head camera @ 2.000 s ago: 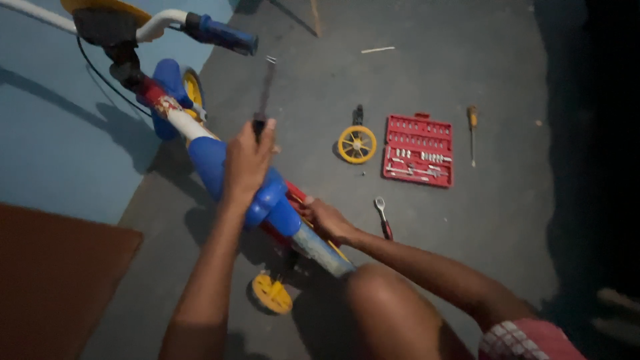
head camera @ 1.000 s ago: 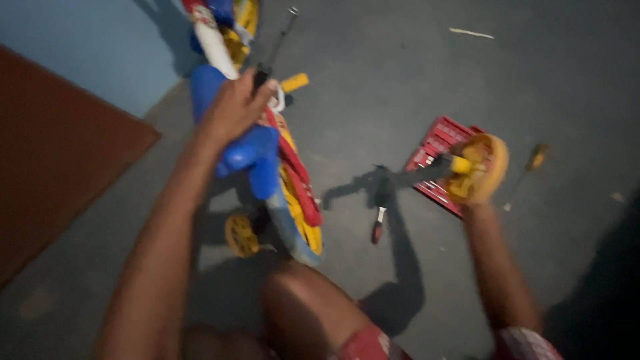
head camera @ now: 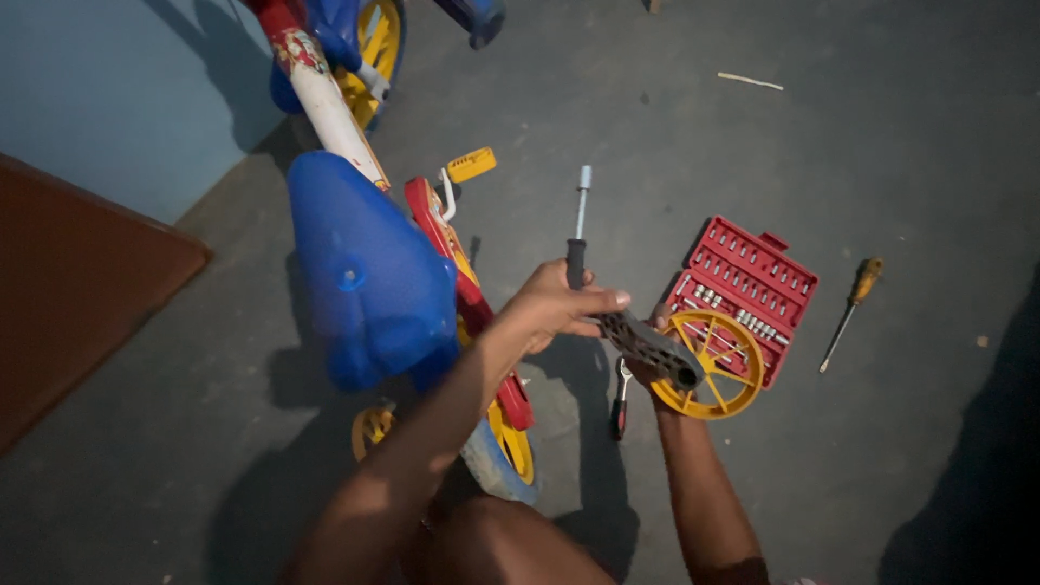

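My left hand (head camera: 561, 305) grips the black handle of a socket driver (head camera: 580, 219), its socket end up, and its fingers touch the top of a black plastic bracket (head camera: 650, 345). Joined to that bracket is a yellow training wheel (head camera: 756, 357), held by my right hand (head camera: 654, 357), which is partly hidden behind it. To the left stands a child's bicycle with a blue seat (head camera: 374, 268), a red chain guard (head camera: 475, 305) and a yellow pedal (head camera: 471, 165). Another small yellow wheel (head camera: 371, 429) shows below the seat.
An open red socket set (head camera: 751, 268) lies behind the held wheel. Near it on the floor are a ratchet (head camera: 621, 402) and a screwdriver (head camera: 849, 313) with a yellow handle. A thin stick (head camera: 750, 81) lies farther off. A brown panel (head camera: 81, 284) and a blue wall are at left.
The training wheel, on the floor beside the socket set two seconds ago, is now in my right hand and has come over to my left hand. The driver stays in my left hand.
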